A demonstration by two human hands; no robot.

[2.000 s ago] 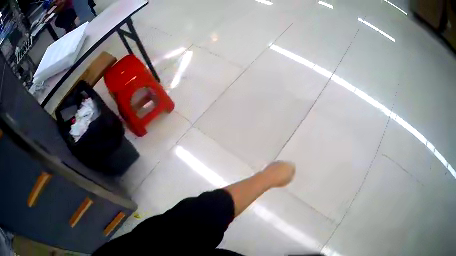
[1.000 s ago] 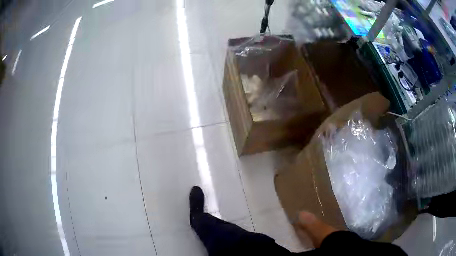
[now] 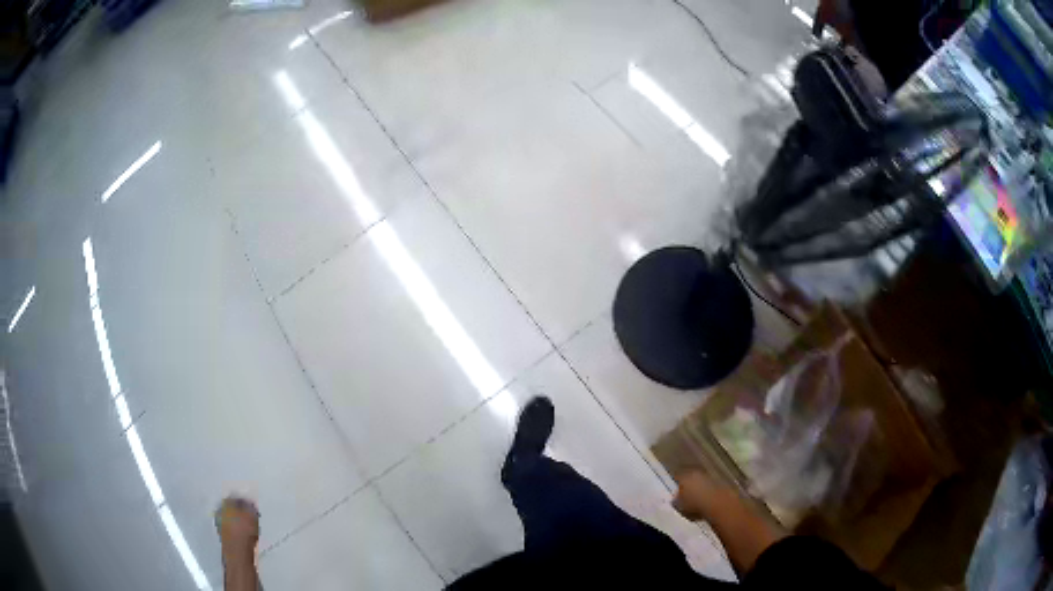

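Observation:
My left hand is small and blurred at the lower left, over the floor; its fingers cannot be made out and no object shows in it. My right hand is at the lower middle right, beside the near left edge of an open brown carton. Whether it touches the carton cannot be told, and its fingers are unclear. A crinkled clear plastic bag lies in the carton, with pale things blurred under it.
A black standing fan with a round base stands beyond the carton. A green-edged bench carries mixed items at right. Another plastic bag is at lower right. My shoe is on the tiled floor. Part of a person shows at top right.
The view has moved forward along the floor: the fan is now in full view, the bag-filled carton has left the picture, and the farther carton is nearer. My left hand has come into view.

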